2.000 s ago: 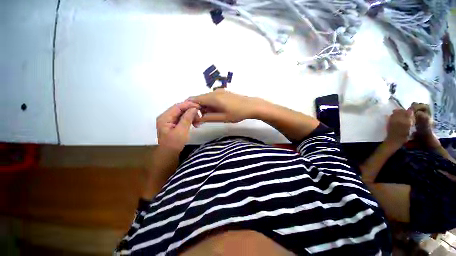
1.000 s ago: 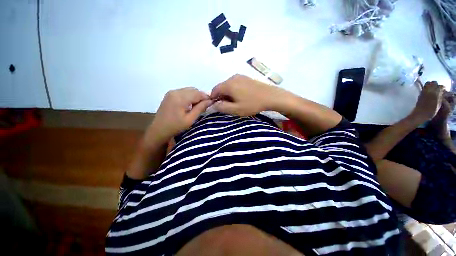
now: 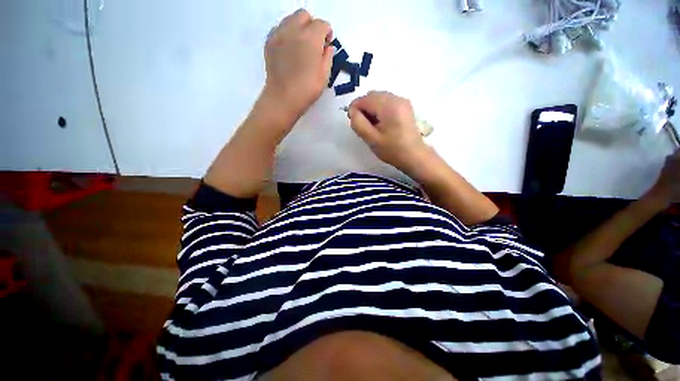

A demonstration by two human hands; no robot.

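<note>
Several small black connector housings [image 3: 345, 88] lie in a loose pile on the white tabletop in front of me. My left hand [image 3: 298, 59] is at the pile's left edge and partly covers it. Its fingertips are bent down by the housings, and I cannot tell whether they hold one. My right hand [image 3: 388, 125] is just below and right of the pile. Its thumb and finger are pinched together, with a tiny pale tip showing at the fingertips, too small to name. A cream piece [image 3: 424, 128] shows partly behind my right hand.
A black phone [image 3: 550, 151] lies at the table's front edge on the right, beside a crumpled clear plastic bag [image 3: 615, 100]. Grey-white cables [image 3: 570, 26] lie at the far right. Another person's arm [image 3: 622, 234] is at the right rim. A small dark dot [image 3: 63, 122] is on the left.
My hands were together near my body. They have parted: the left moved forward to the housings, the right a little forward and right, now partly covering the cream piece. The view has shifted too.
</note>
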